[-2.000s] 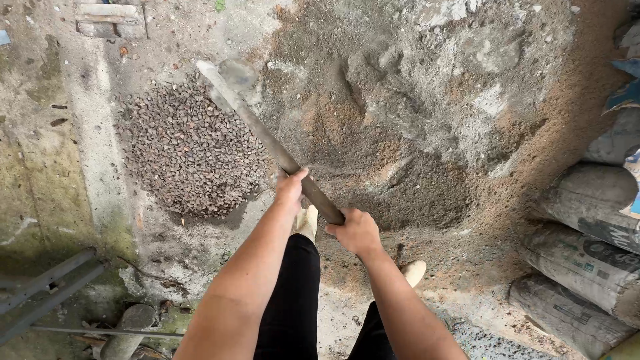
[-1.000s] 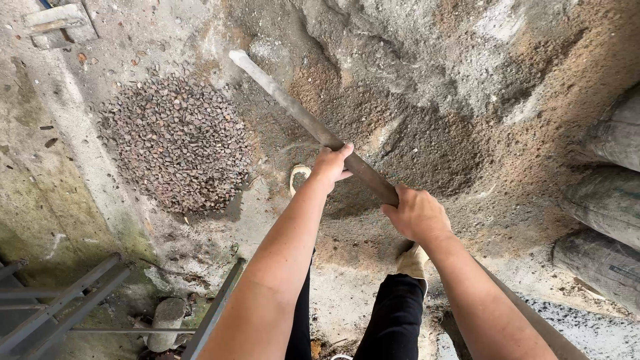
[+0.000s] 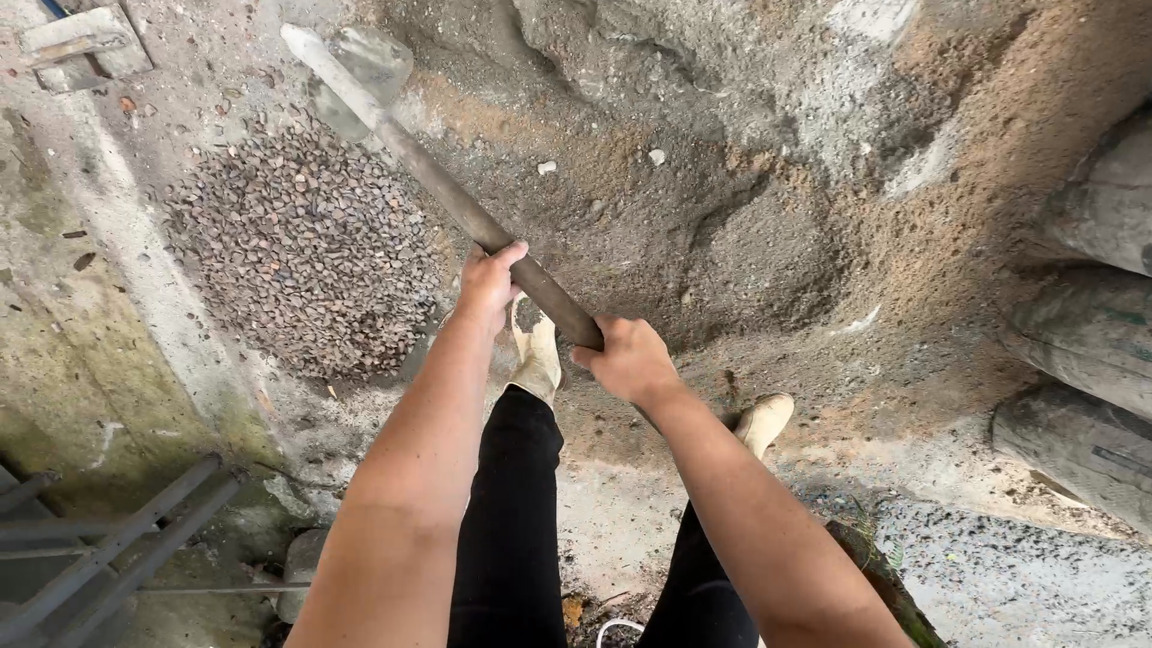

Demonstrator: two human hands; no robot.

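Both hands grip the long handle of a shovel [image 3: 441, 184] that slants from upper left down to the right. My left hand [image 3: 490, 283] is wrapped around the middle of the handle. Nearer its lower right end, my right hand [image 3: 628, 358] is closed on it. A flat, grey blade [image 3: 373, 67] shows at the far end, beside the top of a round heap of gravel [image 3: 301, 252]. Under and right of the handle spreads a grey-brown pile of sand and cement mix [image 3: 612, 216].
Filled sacks [image 3: 1080, 441] line the right side. Grey metal bars [image 3: 135, 540] stand at the lower left. A trowel or float [image 3: 85, 45] lies at the upper left. My light boots [image 3: 537, 360] stand at the pile's near edge, beside a mossy block [image 3: 882, 576] lower right.
The shovel's blade end shows above the gravel heap, where the frame before shows only the pale end of the handle over the mix. Both hands have stayed on the handle.
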